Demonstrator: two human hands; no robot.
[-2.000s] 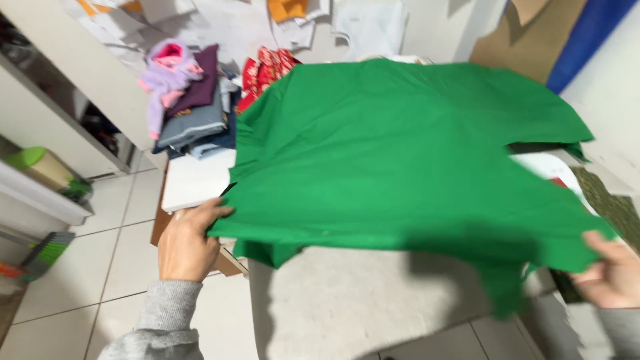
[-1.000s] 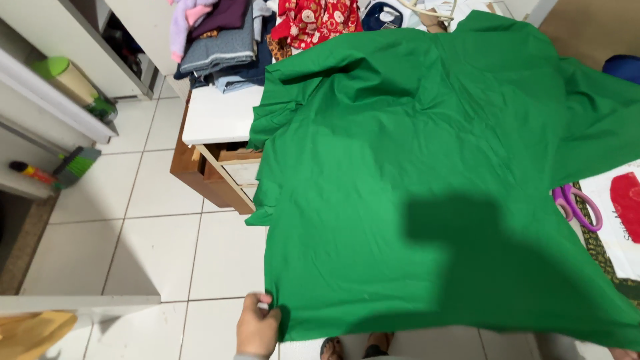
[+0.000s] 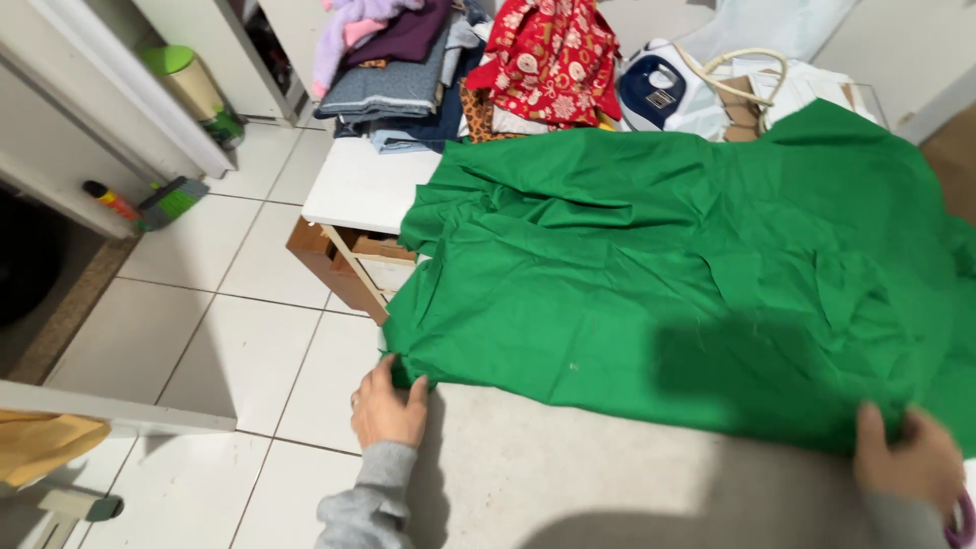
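Observation:
A large piece of green fabric (image 3: 610, 305), wrinkled at its middle and upper parts, lies over a pale padded surface (image 3: 564, 473). At the fabric's near left corner is my left hand (image 3: 390, 408), with thumb and fingers at the edge; whether they pinch the cloth is unclear. My right hand (image 3: 907, 457), blurred, is at the near edge on the right, thumb and fingers on the cloth. Behind my right wrist, part of a purple handle (image 3: 959, 522) shows at the frame's edge.
Beyond the fabric stand a blue and white iron (image 3: 652, 88) with a pale cord, red patterned cloth (image 3: 557, 65) and a stack of folded clothes (image 3: 396, 76) on a white tabletop (image 3: 354, 183). On the tiled floor at left lies a green and grey brush (image 3: 174, 202).
The green fabric's near edge has moved away from me, and the pale surface shows in front of it. My right hand, barely in view a second ago, is now at the fabric's right part.

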